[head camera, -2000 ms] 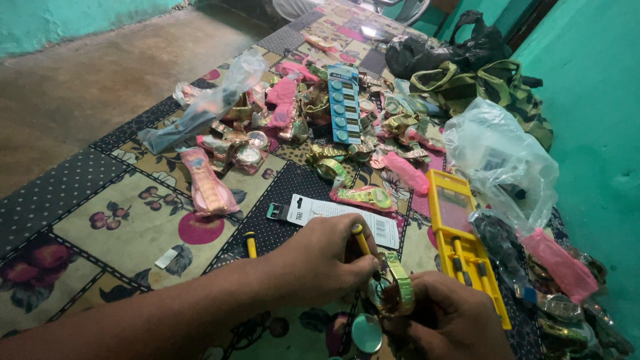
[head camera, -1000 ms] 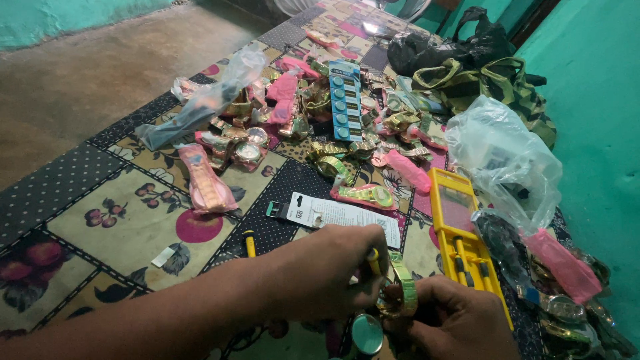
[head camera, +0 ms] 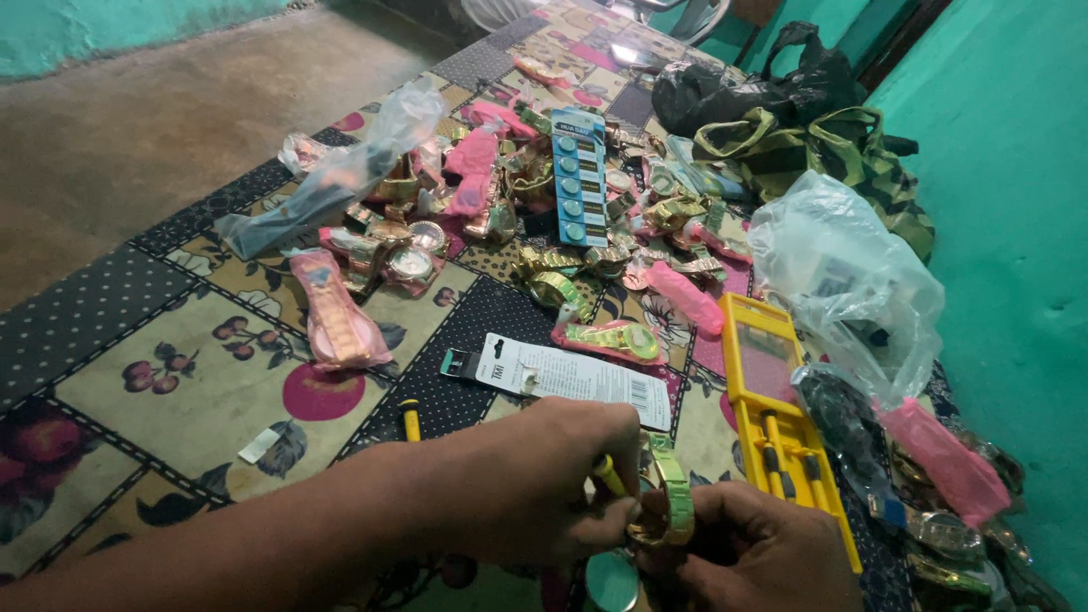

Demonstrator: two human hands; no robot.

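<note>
My left hand (head camera: pixel 552 480) grips a yellow-handled screwdriver (head camera: pixel 609 476), its tip hidden by the fingers, close against a gold-coloured metal wristwatch (head camera: pixel 676 493). The watch's band stands in a loop, and my right hand (head camera: pixel 756 544) pinches it from the right. Just beneath both hands lies a round disc (head camera: pixel 612 582) with a teal face. Beyond my left wrist the end of another yellow screwdriver (head camera: pixel 410 421) shows. A white printed card package (head camera: pixel 578 378) rests behind the hands. To the right is an open yellow plastic screwdriver case (head camera: pixel 782 425) holding small drivers.
Many metal watches, some in pink wrapping, are heaped mid-table, with a blue button-cell card (head camera: pixel 580 178) on them. One wrapped watch (head camera: pixel 340 319) lies left. Clear plastic bags, a camouflage cloth bag (head camera: pixel 850 170) and a black bag (head camera: pixel 748 93) sit along the right side by the wall.
The screwdriver handle in my left hand has gone from nearly upright to tilted and lower, and that hand has shifted slightly. My right hand stays on the watch.
</note>
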